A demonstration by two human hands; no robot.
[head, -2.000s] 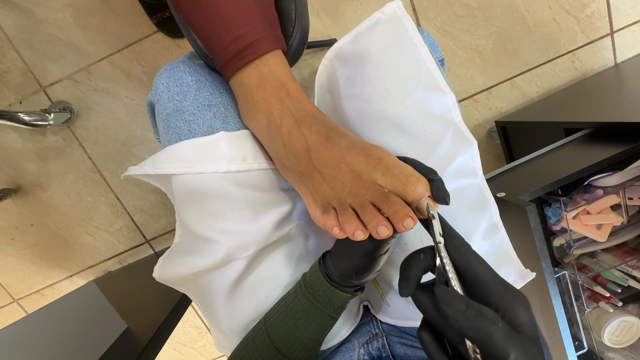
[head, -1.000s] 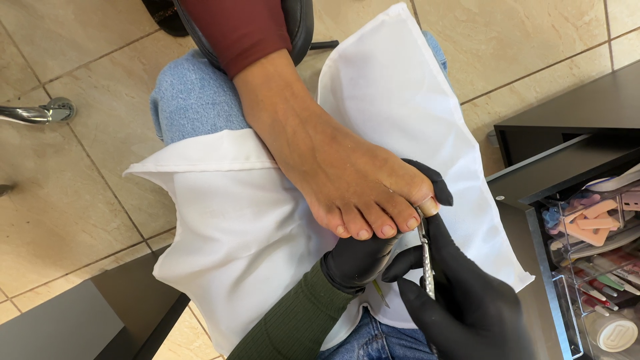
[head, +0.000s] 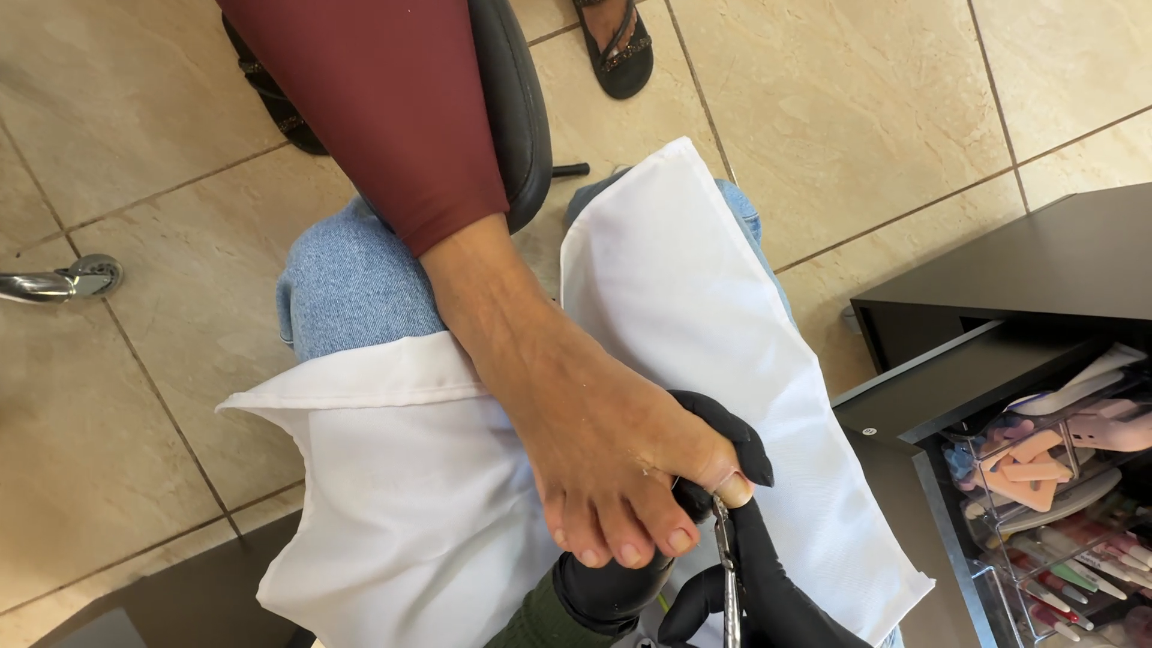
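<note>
Another person's bare foot (head: 594, 405) rests over my lap, on a white cloth (head: 405, 486) spread across my jeans. My left hand (head: 621, 585), black-gloved below a green sleeve, supports the foot from beneath; its fingers wrap the inner side and show beside the big toe. My right hand (head: 765, 576), in a black glove too, holds a metal nipper (head: 730, 576) with its tip at the edge of the big toenail (head: 733, 490). The nipper's lower end and part of my right hand are cut off by the frame's bottom edge.
At right, an open drawer (head: 936, 504) holds wire baskets with peach-coloured blocks (head: 1030, 468) and several slim tubes or pens. A dark cabinet (head: 1017, 261) stands behind it. A black padded support (head: 513, 117) lies beneath the lower leg. A chrome caster (head: 94, 275) is at left.
The big toe has been drawn apart from the second toe, with black-gloved fingertips now between them. The view has shifted, showing more of the leg and a sandalled foot at top.
</note>
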